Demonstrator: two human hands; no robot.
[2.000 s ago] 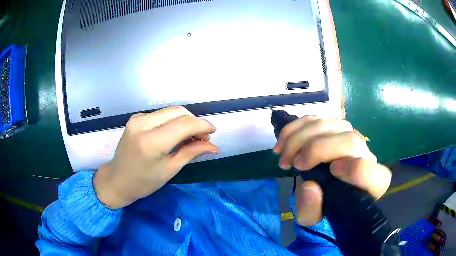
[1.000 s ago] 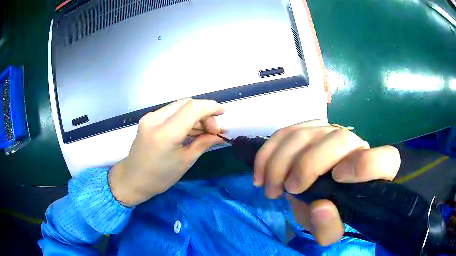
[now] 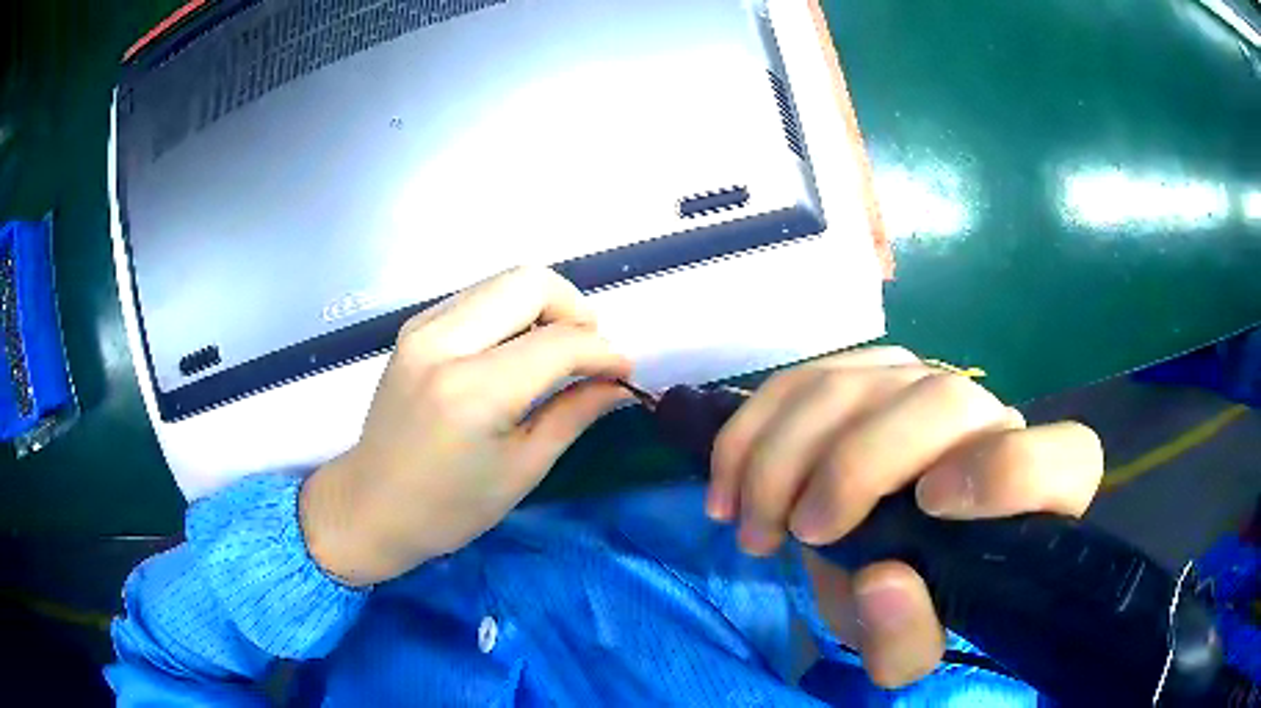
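Observation:
The laptop (image 3: 456,166) lies underside up on a white foam sheet (image 3: 747,311), its dark strip along the near edge. My right hand (image 3: 885,470) is closed around the black electric screwdriver (image 3: 1023,581), which points left. Its thin bit (image 3: 639,393) meets the fingertips of my left hand (image 3: 484,401). My left thumb and forefinger are pinched together at the bit tip, in front of the laptop's near edge. Whether a screw is between the fingertips is too small to tell.
The blue screw box (image 3: 31,332) with dark specks stands at the far left on the green bench (image 3: 1023,263). A red-orange edge (image 3: 869,194) shows beside the foam sheet. Grey floor with a yellow line (image 3: 1175,454) shows at the lower right.
The screwdriver has swung from the laptop's near edge to my left fingertips, which have closed at its bit. The laptop, foam sheet and blue box appear shifted left and slightly turned in the view.

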